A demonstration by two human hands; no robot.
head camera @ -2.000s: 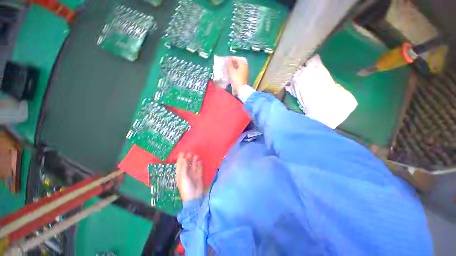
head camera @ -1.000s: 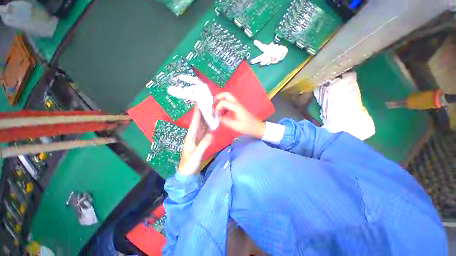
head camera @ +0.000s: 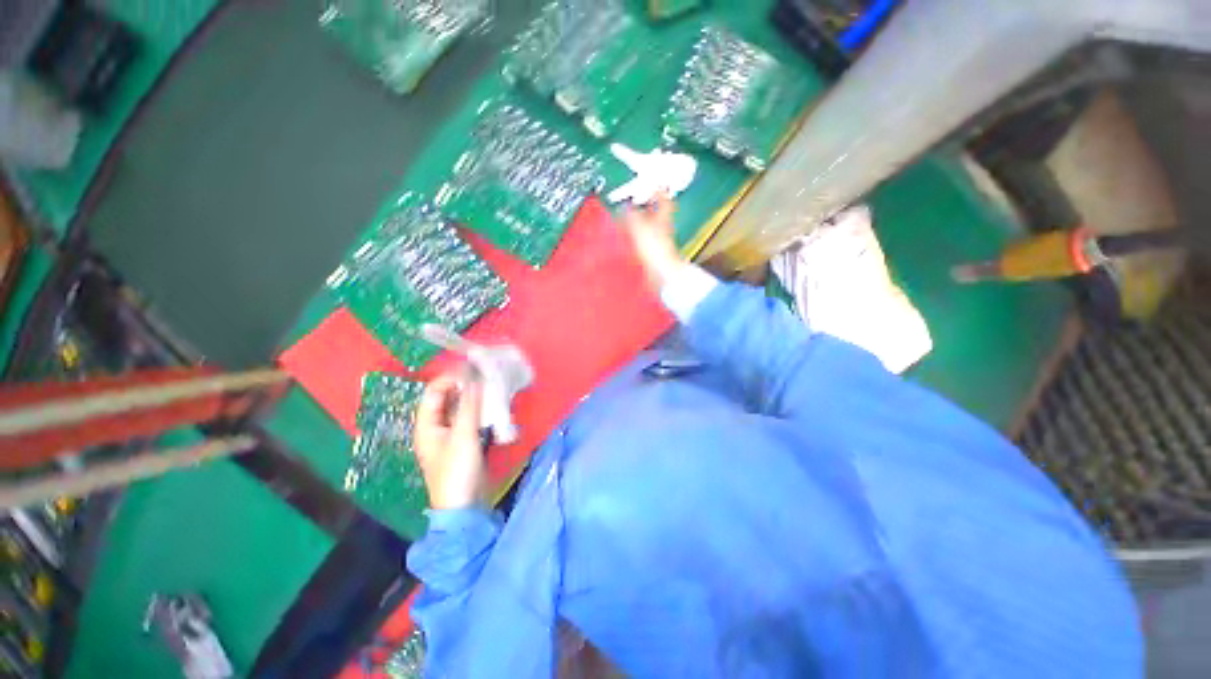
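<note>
My left hand [head camera: 449,435], bare, holds a crumpled white glove [head camera: 501,385] above the red sheet [head camera: 578,318]. My right hand [head camera: 651,236], bare and blurred, reaches to a second white glove [head camera: 653,175] on the green mat beyond the sheet. Its fingertips are at the glove's near edge; whether they grip it cannot be told. Several green circuit boards [head camera: 525,179] lie in rows around the sheet; one board [head camera: 385,444] is beside my left hand.
A pale metal post [head camera: 850,146] stands to the right of the boards. Beyond it are a folded white cloth [head camera: 857,289] and an orange-yellow air gun [head camera: 1043,256]. A red-edged bar [head camera: 133,405] crosses at left. A small dark box [head camera: 817,33] is at the top.
My hands were together at one glove and are now apart. My right hand has moved up to the glove on the mat; my left has kept its glove and moved down-left.
</note>
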